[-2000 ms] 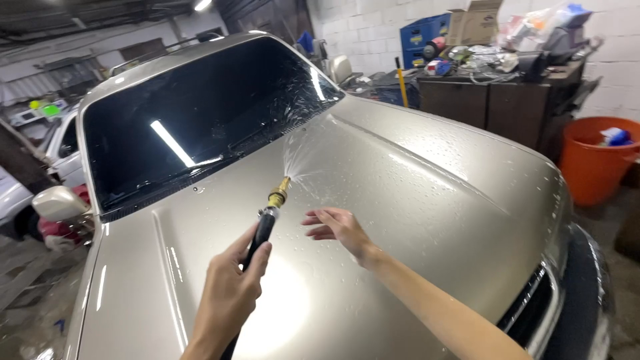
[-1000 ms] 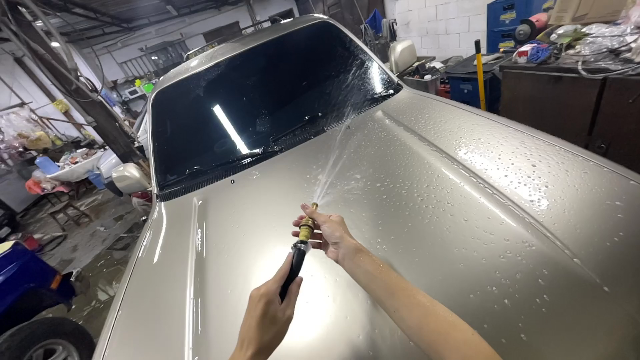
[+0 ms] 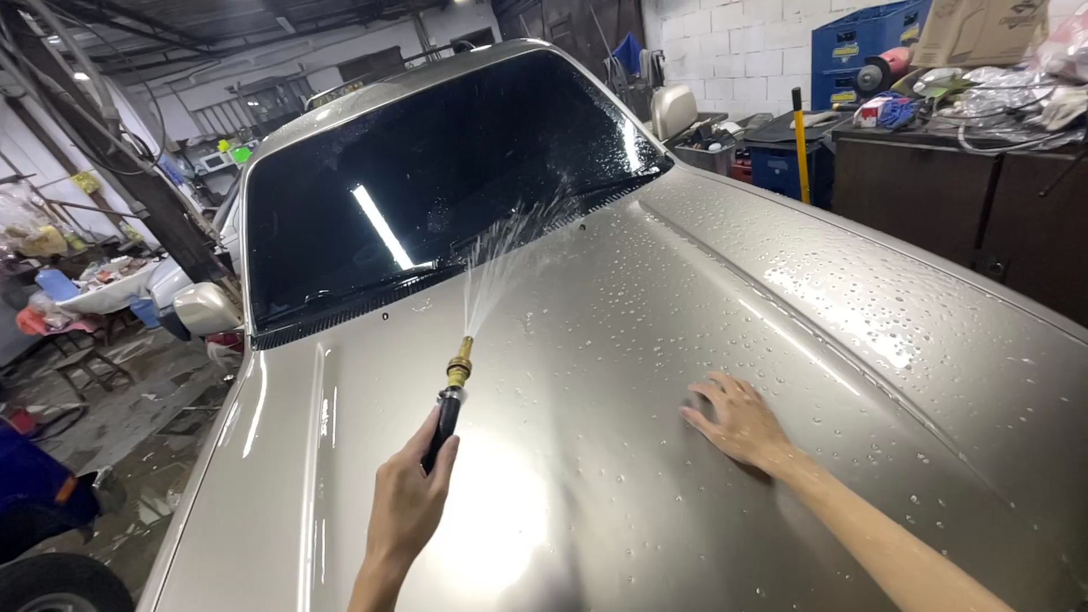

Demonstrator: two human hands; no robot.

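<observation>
My left hand (image 3: 412,489) grips a black hose (image 3: 442,429) just behind its brass nozzle (image 3: 460,364). Water sprays from the nozzle in a fan toward the base of the dark windshield (image 3: 459,161). Below lies the champagne-coloured hood of a car (image 3: 578,365), wet with many droplets on its right half. My right hand (image 3: 739,421) is over the hood, right of the nozzle, fingers apart and holding nothing; whether it touches the metal I cannot tell. Wiper arms (image 3: 408,279) rest along the lower edge of the glass.
Side mirrors (image 3: 204,308) stick out on both sides of the car. A dark cabinet (image 3: 914,191) with plastic bags and an angle grinder (image 3: 884,70) stands at right, near a yellow pole (image 3: 801,149) and blue crates (image 3: 858,51). At lower left is a blue vehicle (image 3: 42,484).
My right hand has come off the brass nozzle, which it was touching one second ago, and moved right over the hood. The spray has become a wider fan. My left hand still holds the hose.
</observation>
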